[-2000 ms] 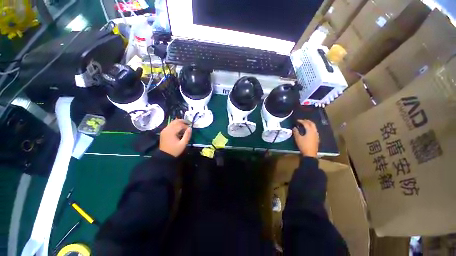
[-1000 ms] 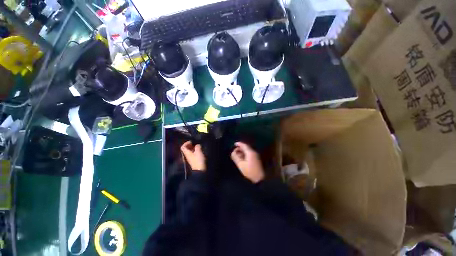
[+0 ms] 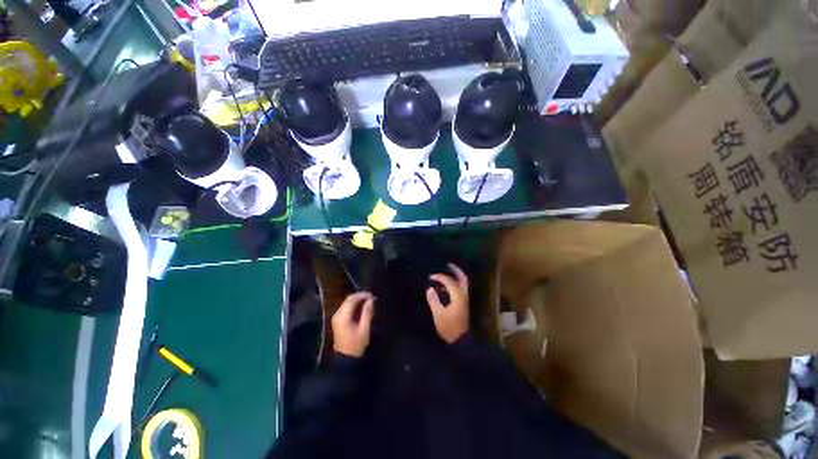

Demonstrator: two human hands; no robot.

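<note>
Several white security cameras with black ball heads stand in a row on the green bench (image 3: pixel 215 296); one is the second from left (image 3: pixel 330 170), another the rightmost (image 3: pixel 475 161). Thin black cables hang from their bases over the bench edge. My left hand (image 3: pixel 352 324) is over my lap below the edge, fingertips pinched at the lower end of a thin black cable (image 3: pixel 339 255). My right hand (image 3: pixel 449 305) is to its right, fingers curled and apart, with nothing visible in it. Dark clothing hides the cable ends.
Yellow sticky notes (image 3: pixel 381 215) are at the bench edge. A black keyboard (image 3: pixel 386 49), white power supply (image 3: pixel 574 63) and black mouse (image 3: pixel 543 170) are behind. An open carton (image 3: pixel 610 323) is at right. A white strip (image 3: pixel 132 314), yellow tape roll (image 3: pixel 172 437) and yellow-black tool (image 3: pixel 177 361) are at left.
Both hands have left the bench top, the right one letting go of the mouse, and come down over my lap. Since the last earlier frame they have moved slightly lower.
</note>
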